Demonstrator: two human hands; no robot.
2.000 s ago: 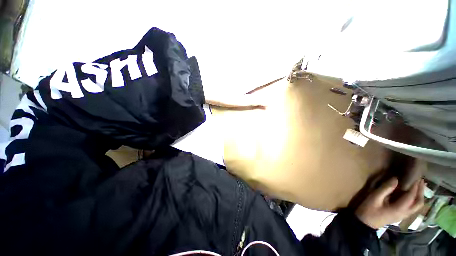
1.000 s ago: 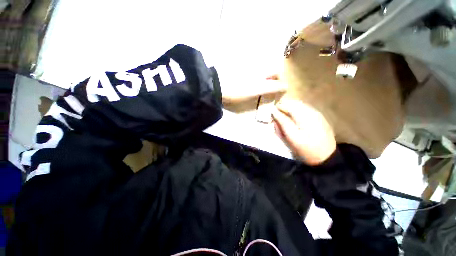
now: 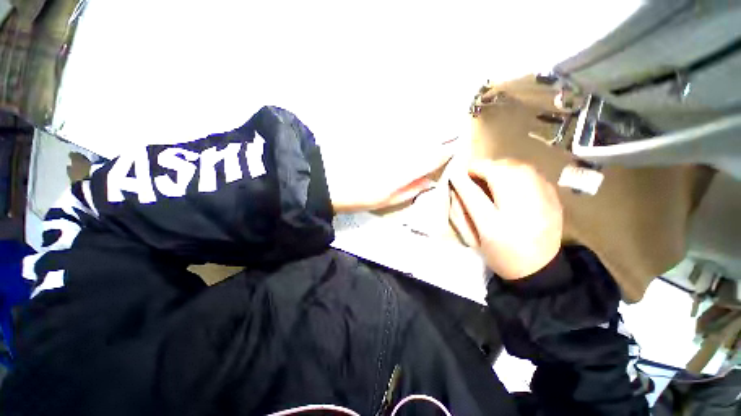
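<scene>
The tan garment panel (image 3: 650, 219) lies under the head of the white sewing machine (image 3: 674, 97) and hangs towards the lower right. My right hand (image 3: 516, 215) is at the panel's left edge, with its fingers bent and closed on the cloth there. My left hand (image 3: 394, 195) reaches in from the left, its fingertips close to the same edge. Glare washes it out, and its hold cannot be told. The presser foot area (image 3: 561, 126) is above and right of my right hand. A white knob (image 3: 581, 179) stands beside it.
The white table (image 3: 244, 57) glares strongly. A small metal-looking item (image 3: 487, 99) is at the panel's upper left edge. A plaid surface (image 3: 32, 65) is at the far upper left. Tan pieces (image 3: 719, 333) are at the right edge, beyond the table.
My right hand has come from the panel's lower right to its left edge, near my left hand. The panel's left edge is now drawn up between the hands. The view has shifted.
</scene>
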